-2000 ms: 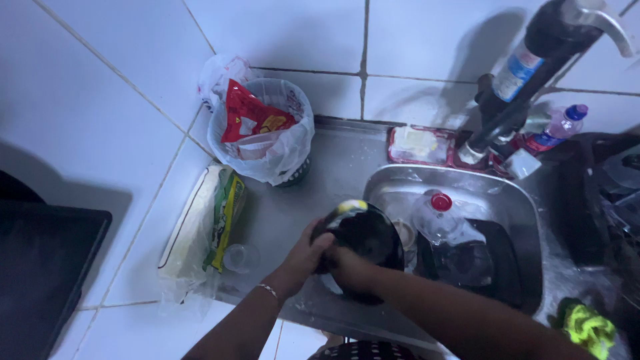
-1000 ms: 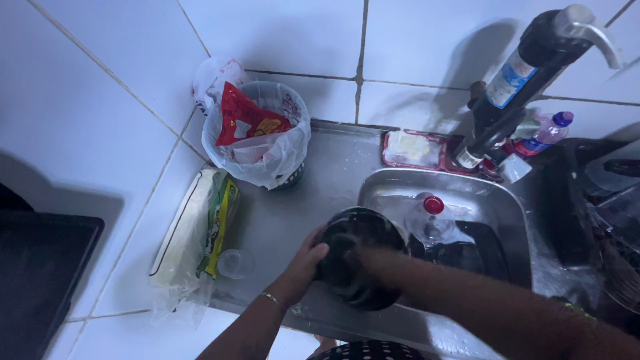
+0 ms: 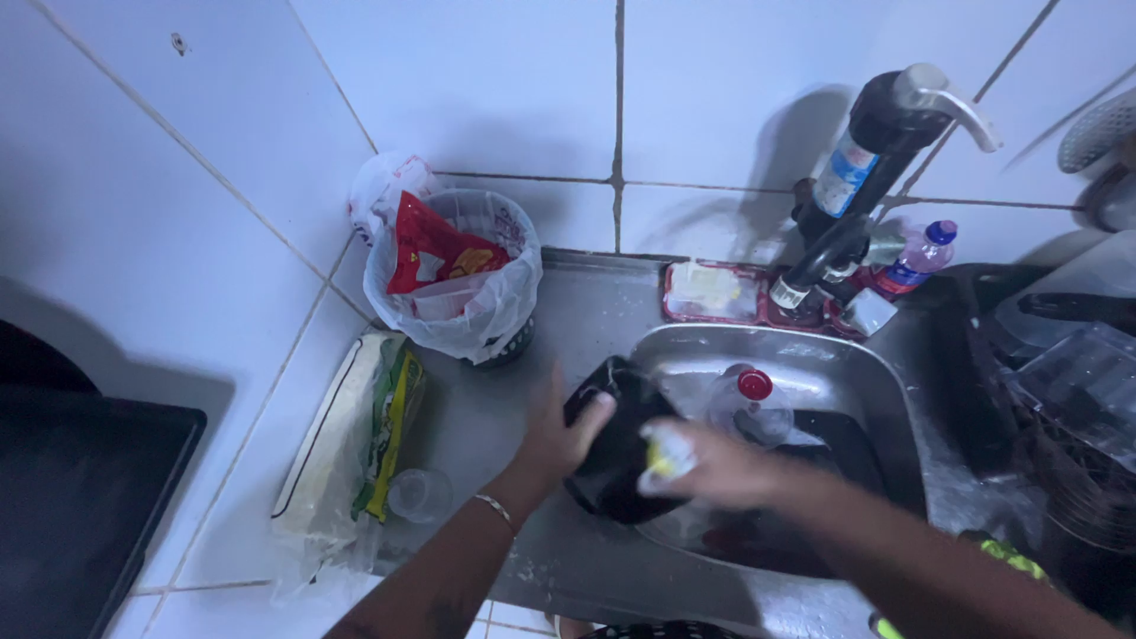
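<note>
A dark, glossy piece of kitchenware, perhaps a bowl or pot (image 3: 617, 461), is tilted over the left edge of the steel sink basin (image 3: 901, 390). My left hand (image 3: 564, 430) grips its left side, the thumb over the near surface. A yellow and white sponge (image 3: 667, 454) is in my right hand (image 3: 714, 461), which is blurred against the right side of the dark piece. Inside the basin, a clear plastic bottle with a red cap (image 3: 754, 385) stands by a black item (image 3: 839, 439), partly hidden by my right forearm.
A lined waste bin (image 3: 510, 306) holds a red packet (image 3: 426, 244). Left of the basin lie plastic packages (image 3: 333, 426) and a clear cup (image 3: 420, 495). Behind the basin are a red soap tray (image 3: 710, 293), a black faucet (image 3: 825, 257) and a bottle (image 3: 919, 257). A dish rack (image 3: 1083, 470) stands right.
The dark piece has turned from facing up to a tilted position. My right hand has drawn out from inside it to its right side, where the sponge now shows.
</note>
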